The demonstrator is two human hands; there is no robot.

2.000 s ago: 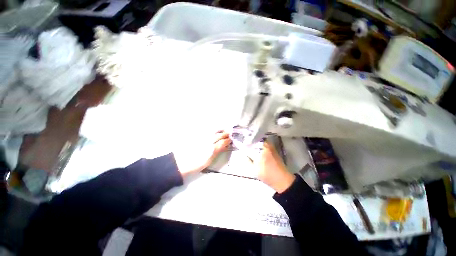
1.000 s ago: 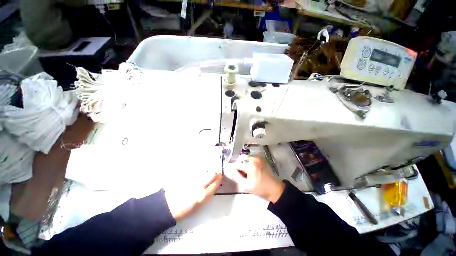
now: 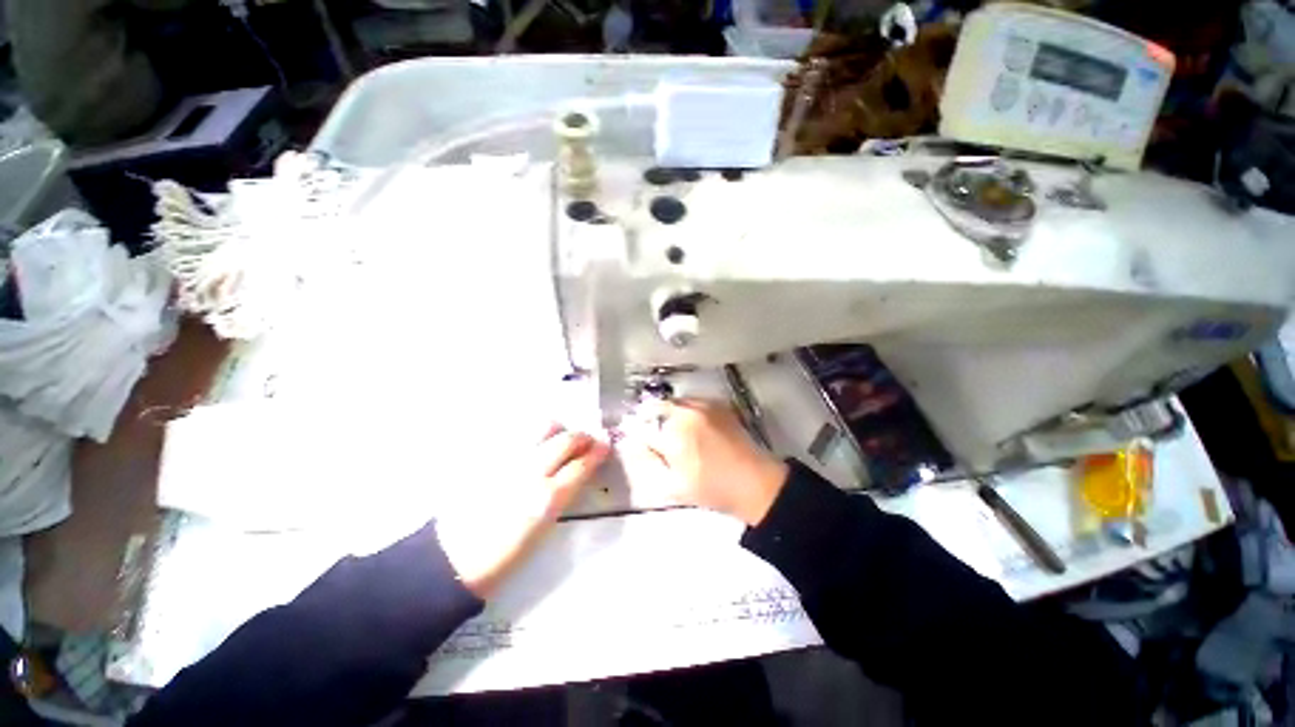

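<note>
A small white fabric piece [image 3: 631,463], overexposed and merging with the bright table, lies at the needle area of the sewing machine [image 3: 881,234]. My left hand [image 3: 518,497] is left of the needle area, its fingers curled with the tips on the fabric's left edge. My right hand [image 3: 714,462] is just right of it, fingertips pinched on the fabric close to the presser foot. The foot and needle are small, blurred and partly hidden by glare and my fingers. The fabric's outline is hard to make out.
A black smartphone [image 3: 873,412] and a slim metal tool [image 3: 744,403] lie under the machine arm. A dark stick tool [image 3: 1020,526] and an orange-yellow packet [image 3: 1115,484] lie at right. Cream strips [image 3: 235,249] and white bundles [image 3: 85,320] are at left. A white bin [image 3: 426,107] stands behind.
The camera view has shifted, moving the machine left and up since one second ago. My left fingertips have moved closer to the presser foot and are more curled. My right hand stays beside the foot.
</note>
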